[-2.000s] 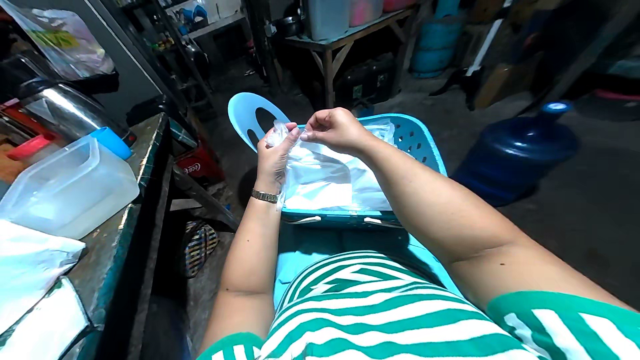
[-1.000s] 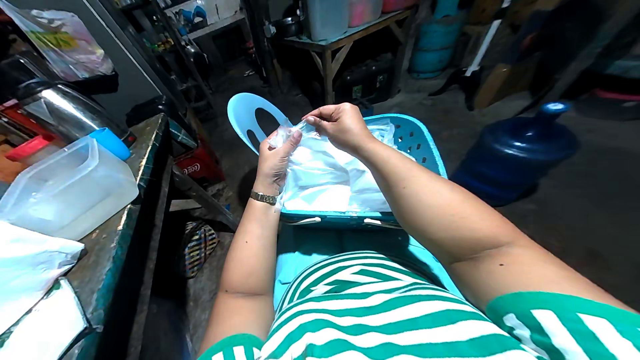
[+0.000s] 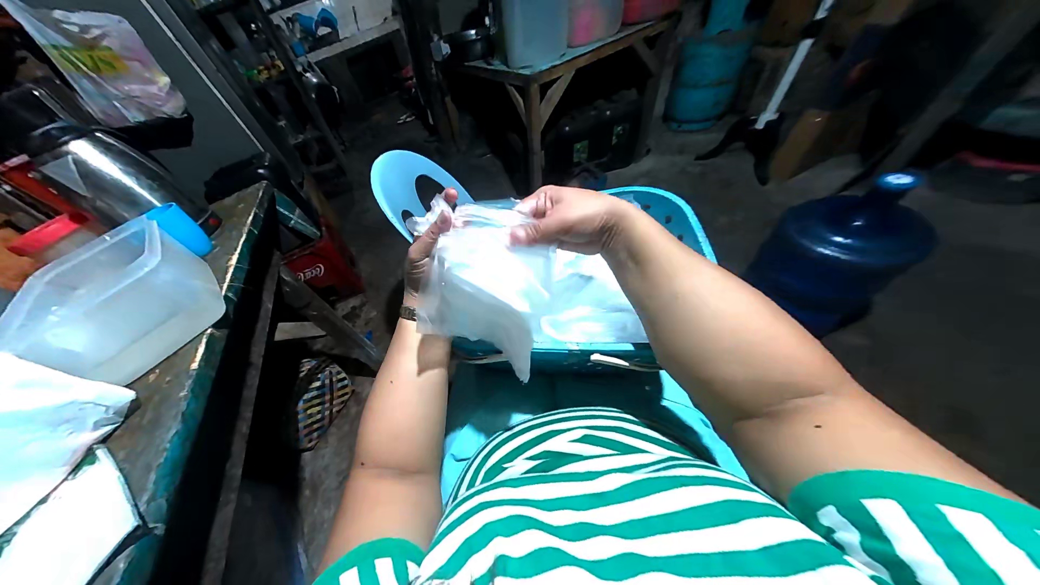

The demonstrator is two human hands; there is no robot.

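My left hand (image 3: 426, 244), with a watch at the wrist, grips the gathered left end of a clear plastic bag (image 3: 487, 276). On the other side of its top edge, my right hand (image 3: 565, 218) pinches the film between thumb and fingers. The bag hangs down between both hands, and its lower corner reaches over the near rim of a teal plastic basket (image 3: 691, 219). More white plastic (image 3: 597, 305) lies inside the basket behind it. What the bag holds, if anything, I cannot tell.
On the left, a tiled counter (image 3: 183, 382) holds a translucent plastic container (image 3: 122, 301) and a metal kettle (image 3: 114, 175). A light-blue chair back (image 3: 390, 183) rises behind the basket. A blue water jug (image 3: 837, 252) stands on the floor at right, a wooden table (image 3: 569, 67) farther back.
The film held at the fingertips has become a spread, hanging bag in front of the basket's contents. My right hand has moved slightly away from my left.
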